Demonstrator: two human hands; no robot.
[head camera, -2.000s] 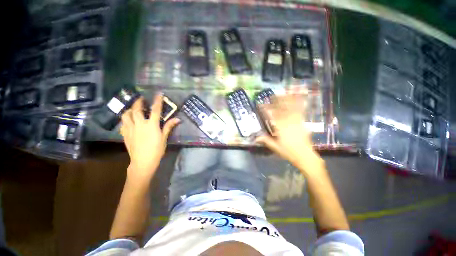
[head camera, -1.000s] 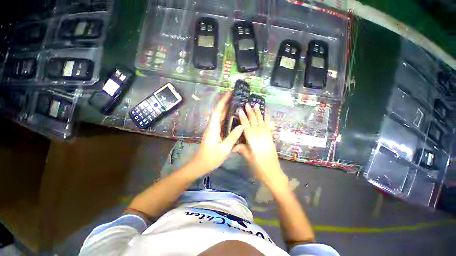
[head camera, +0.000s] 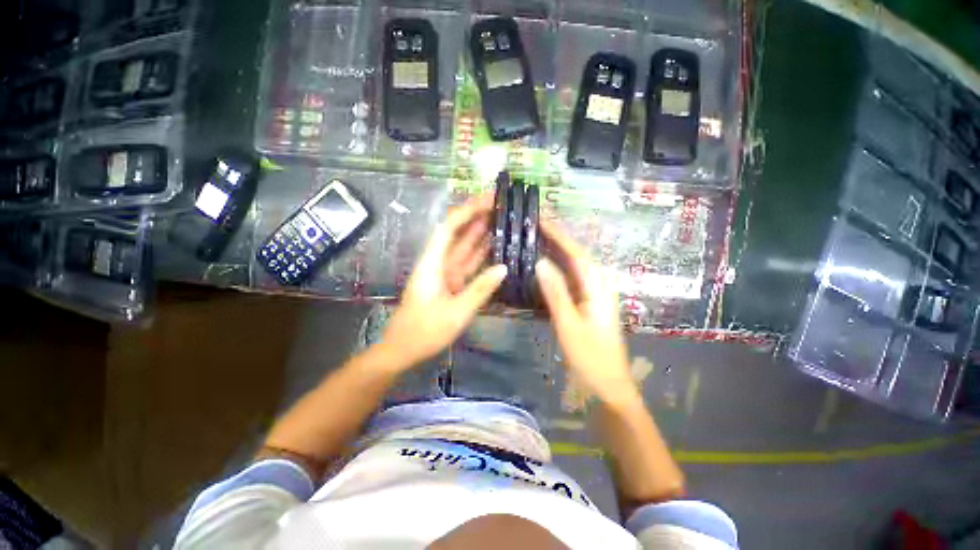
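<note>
A stack of phones (head camera: 516, 239), three dark bars side by side on edge, stands between my hands at the front middle of the working tray (head camera: 322, 161). My left hand (head camera: 444, 290) presses its left side and my right hand (head camera: 577, 306) its right side. Several black phones lie face down in the tray's back row, such as one phone back (head camera: 412, 102) with a pale label. A keypad mobile phone (head camera: 314, 232) lies face up and tilted to the left of my hands.
A separate phone (head camera: 220, 204) with a white patch lies between the working tray and the left tray (head camera: 124, 201), which holds rows of black phones. The right tray (head camera: 860, 312) holds a few phones. A pale rail (head camera: 913, 48) crosses the top right corner.
My hands have brought the phones together upright on edge; a second ago they were closing over them with keys showing. The face-up phone still lies on the left. The view has shifted slightly.
</note>
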